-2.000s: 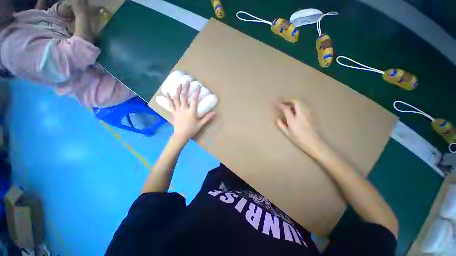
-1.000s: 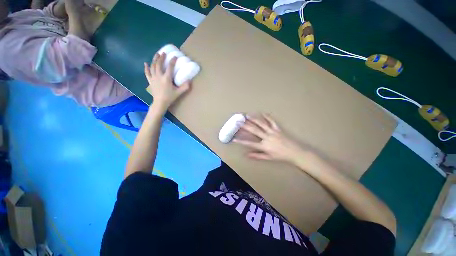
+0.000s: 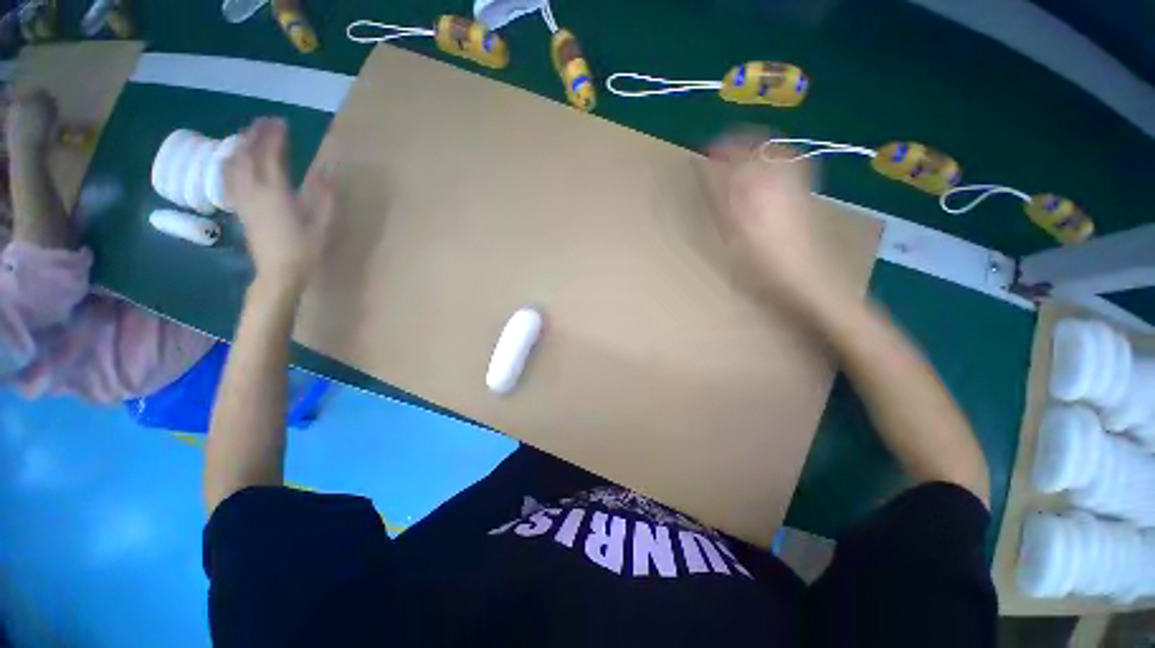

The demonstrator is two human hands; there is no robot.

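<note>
A white oval unit (image 3: 514, 351) lies alone on the tan cardboard sheet (image 3: 583, 241), near its front edge, touched by no hand. A row of white units (image 3: 190, 170) stands on the green benchtop left of the sheet, with one loose unit (image 3: 184, 228) in front of it. My left hand (image 3: 276, 209) is blurred, beside the right end of that row; no unit shows held in it. My right hand (image 3: 764, 196) is blurred over the sheet's far right edge, close to a white cord loop (image 3: 811, 149). Its fingers are unclear.
Yellow charms (image 3: 765, 84) with cord loops lie on the dark green belt (image 3: 659, 32) beyond the pale rail (image 3: 944, 257). A carton (image 3: 1028, 443) of white units stands at the right. A pale post (image 3: 1096, 263) is above it. A neighbour's pink sleeve (image 3: 51, 298) is at the left.
The row of white units now stands off the sheet, on the bench. My right hand has left the single unit and moved to the far edge. The view has turned to the right.
</note>
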